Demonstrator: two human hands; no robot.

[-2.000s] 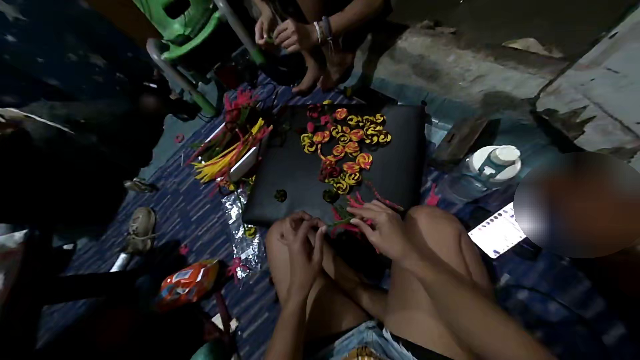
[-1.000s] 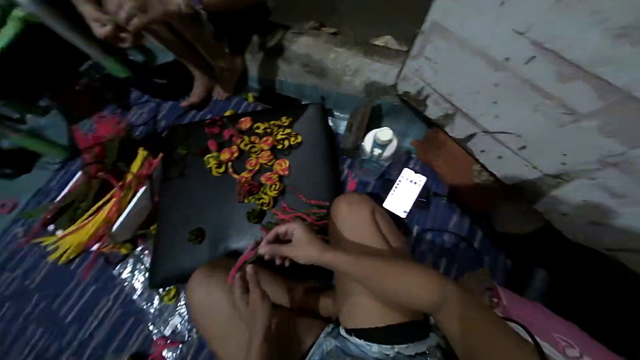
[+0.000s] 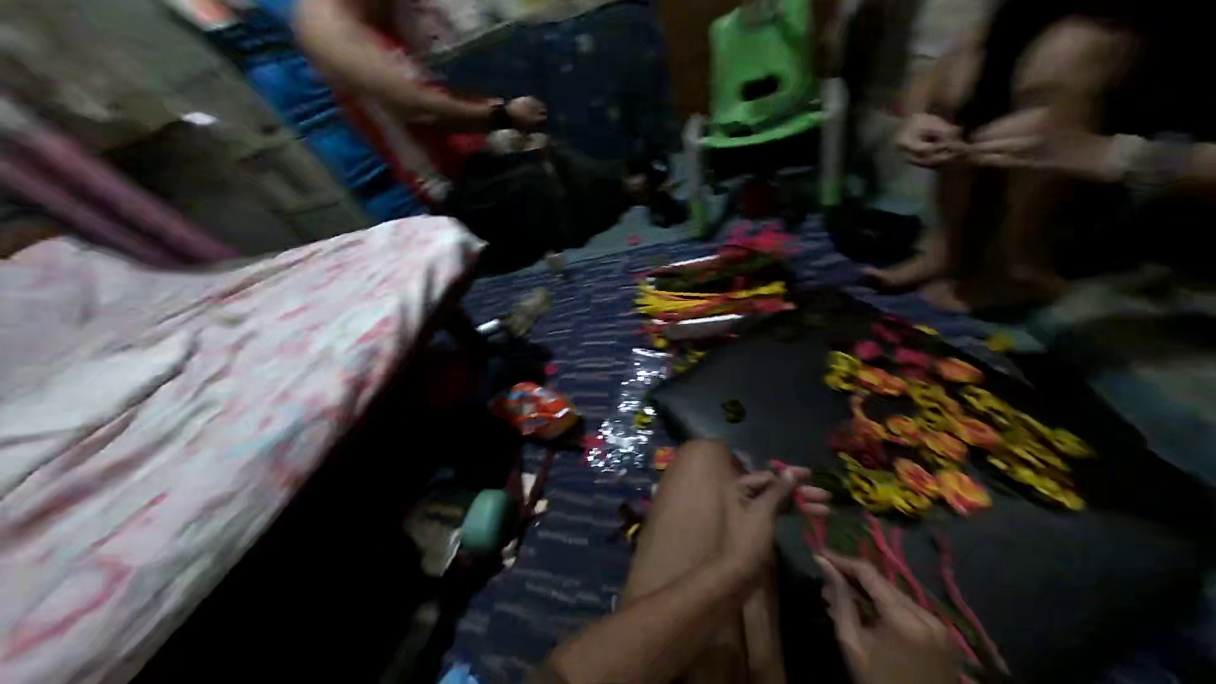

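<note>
My left hand (image 3: 765, 508) grips one end of a pink strand (image 3: 810, 518), above my knee. Lower and to the right, my right hand (image 3: 883, 617) pinches the other part of that strand between thumb and finger. Both hands are over the near edge of a black padded board or cushion (image 3: 750, 380). On it lie several yellow and orange coiled flowers (image 3: 940, 442), with pink ones (image 3: 907, 356) behind them. More pink and green strands (image 3: 955, 589) lie beside my right hand. A small dark coil (image 3: 732, 410) sits alone toward the left.
Yellow and red strips (image 3: 712, 299) lie in a bundle beyond the board. Clear crinkled plastic (image 3: 627, 418) and an orange packet (image 3: 537, 410) are on the blue mat (image 3: 570, 589). A bed with a patterned sheet (image 3: 285, 380) stands left. Two people sit beyond, near a green chair (image 3: 765, 76).
The view has swung far to the left, bringing the bed and another person into sight. The pink strand is still between my hands, which are farther apart than one second ago.
</note>
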